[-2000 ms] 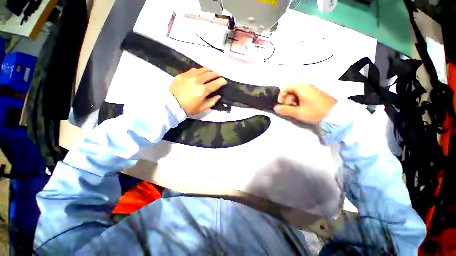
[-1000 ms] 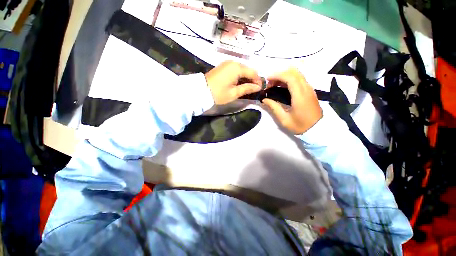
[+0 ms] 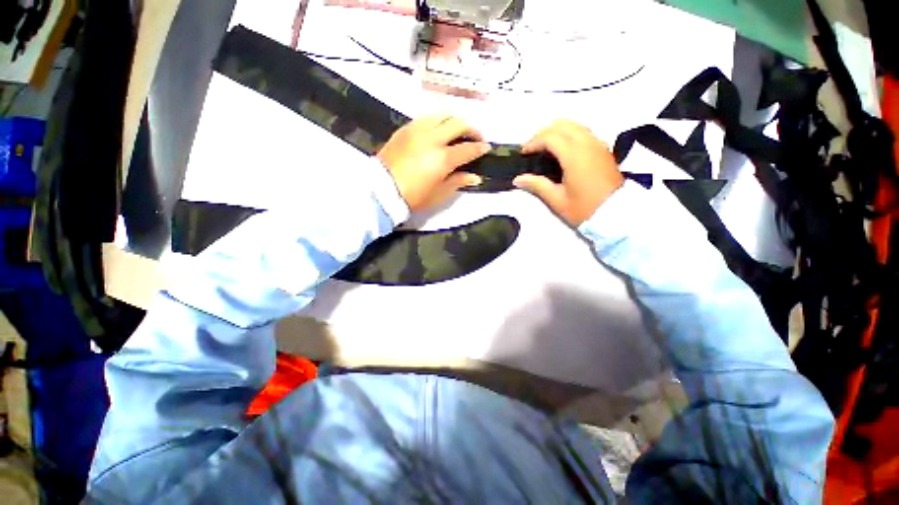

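A dark camouflage shoulder strap runs from the upper left to the middle of the white sheet. My left hand grips it near its right part. My right hand pinches its right end, where dark webbing shows under my fingers and a short black tip sticks out to the right. A second camouflage strap lies flat nearer to me, its rounded end at right and its middle hidden under my left sleeve.
The sewing machine's clamp and pinkish template are at top centre. Tangled black webbing pieces lie at right. Long dark straps hang at the left edge. An orange-red cloth is below the table edge.
Both hands first came together at the strap's right end, then moved slightly apart along it. A black strip beyond my right hand now shows only as a short tip. The view has shifted.
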